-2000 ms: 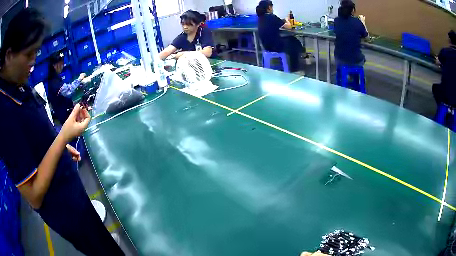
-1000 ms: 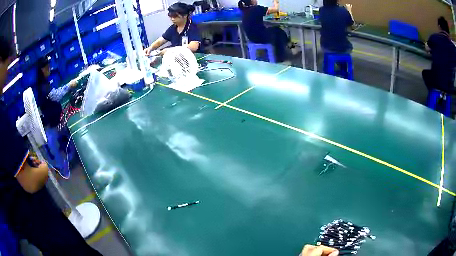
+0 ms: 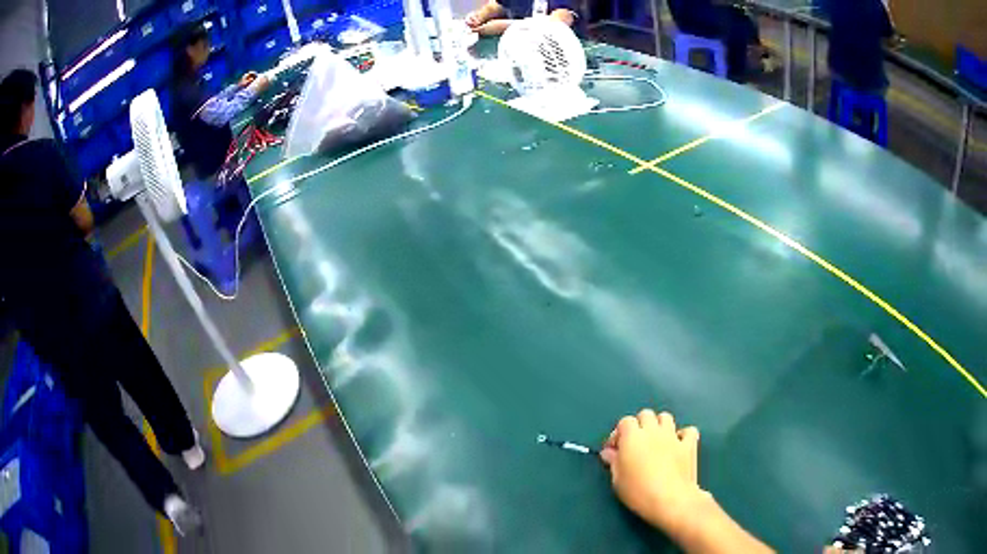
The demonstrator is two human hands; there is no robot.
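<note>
A short black lead (image 3: pixel 566 445) with a small ring end and a white band lies on the green table in front of me. Its right end is hidden under the fingertips of my right hand (image 3: pixel 655 460), which are closed on it. The hand is palm down, and its arm comes in from the bottom edge. A heap of black-and-white leads (image 3: pixel 882 527) is at the bottom right, cut off by the edge. My left hand is out of the picture.
A pale scrap (image 3: pixel 887 352) lies at the right. At the far end are a clear plastic bag (image 3: pixel 341 103), a white cable and a small white fan (image 3: pixel 544 60). A standing fan (image 3: pixel 162 162) and a person are left of the table. Other people sit beyond.
The view has swung left. My right hand has moved left from beside the heap to the single lead, which lay alone on the table. The person at the left has moved away.
</note>
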